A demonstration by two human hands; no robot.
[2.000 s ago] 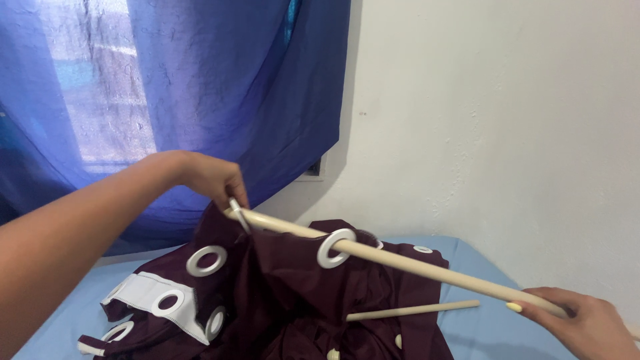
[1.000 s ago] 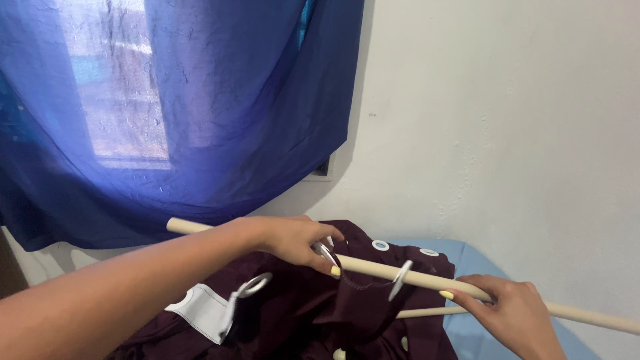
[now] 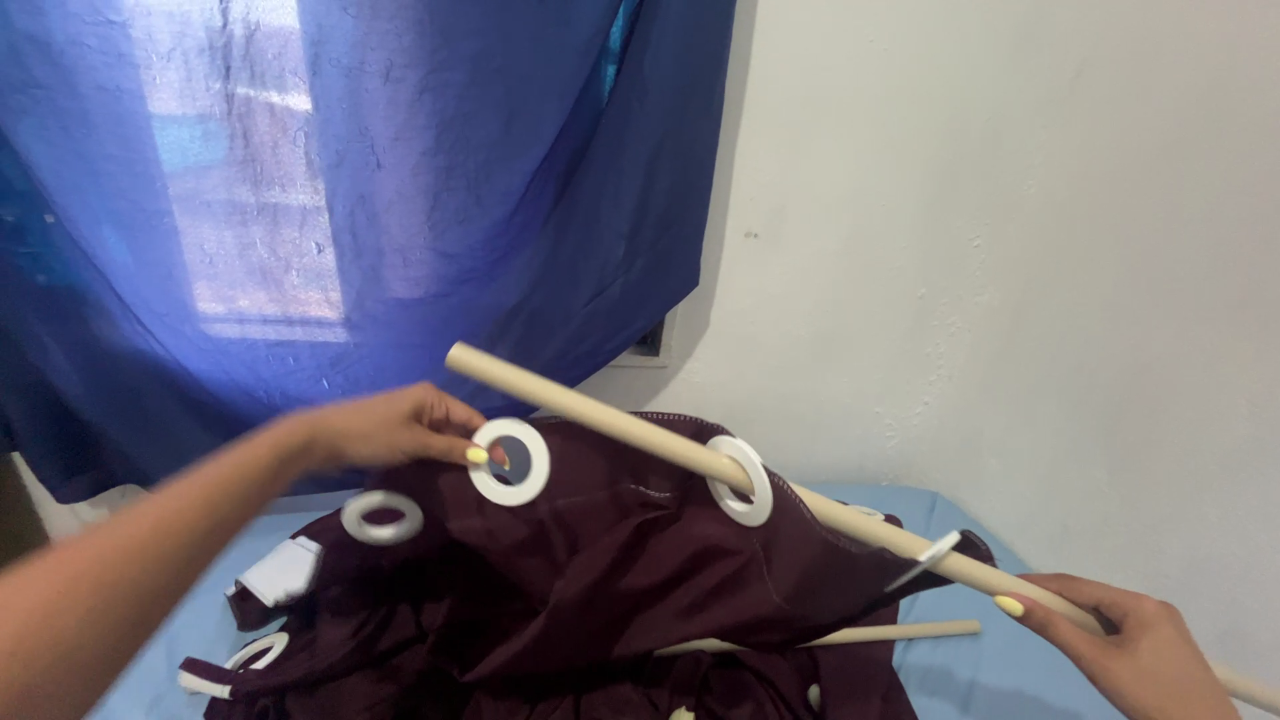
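My left hand (image 3: 440, 430) pinches a white curtain ring grommet (image 3: 510, 461) at the edge of a dark maroon grommet curtain (image 3: 620, 540). My right hand (image 3: 1120, 640) grips a cream-coloured curtain rod (image 3: 600, 412), which slants from upper left to lower right. The rod passes through a white grommet (image 3: 740, 480) near its middle and another (image 3: 925, 560) nearer my right hand. The rod's left end sticks out above the grommet in my left hand. More grommets, one of them (image 3: 382, 517) at the left, show on the bunched cloth.
A second cream rod (image 3: 900, 632) lies partly under the maroon cloth on a light blue sheet (image 3: 960, 660). A blue curtain (image 3: 480, 200) hangs over the window at the left. Behind the sheet stands a pale wall (image 3: 1000, 250).
My left hand has left the rod and moved left to a grommet off the rod. Two grommets now sit on the rod, spread apart, where they were closer together one second ago.
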